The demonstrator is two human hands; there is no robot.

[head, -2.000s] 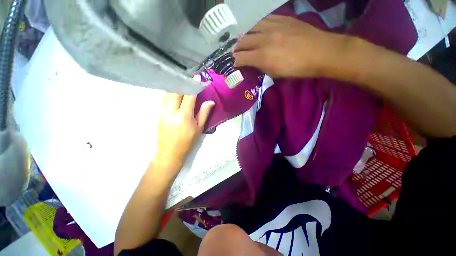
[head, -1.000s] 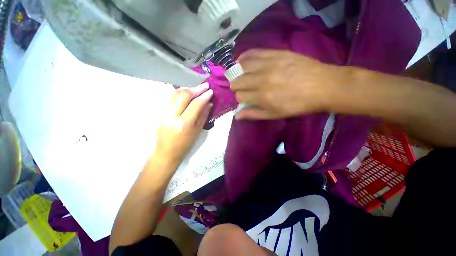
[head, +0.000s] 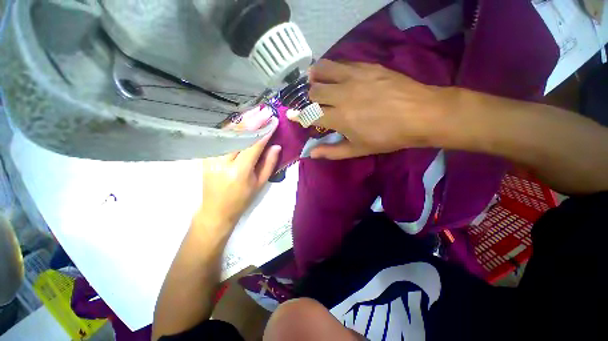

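Observation:
A maroon garment (head: 407,180) with pale strips lies across the table's right part and hangs over my lap. Its edge runs under the off-white sewing machine head (head: 140,86), beside the ribbed white knob (head: 281,52). My left hand (head: 237,170) lies flat on the table at the garment's left edge, fingers spread, fingertips partly behind the machine head. My right hand (head: 370,110) rests on the garment just right of the small ribbed dial (head: 310,114), thumb and fingers on the fabric beside a pale strip. The needle area is mostly hidden by the head and fingers.
The white table (head: 113,220) extends left, with its corner at the lower left. A red perforated basket (head: 510,230) stands right of my lap. A yellow perforated basket (head: 63,300) is low on the left beside maroon fabric. Papers (head: 567,40) lie at the upper right.
My right hand has moved down from the garment's upper part to beside the dial, covering most of the small yellow mark. The machine head fills more of the view. My left hand stays near the fabric edge.

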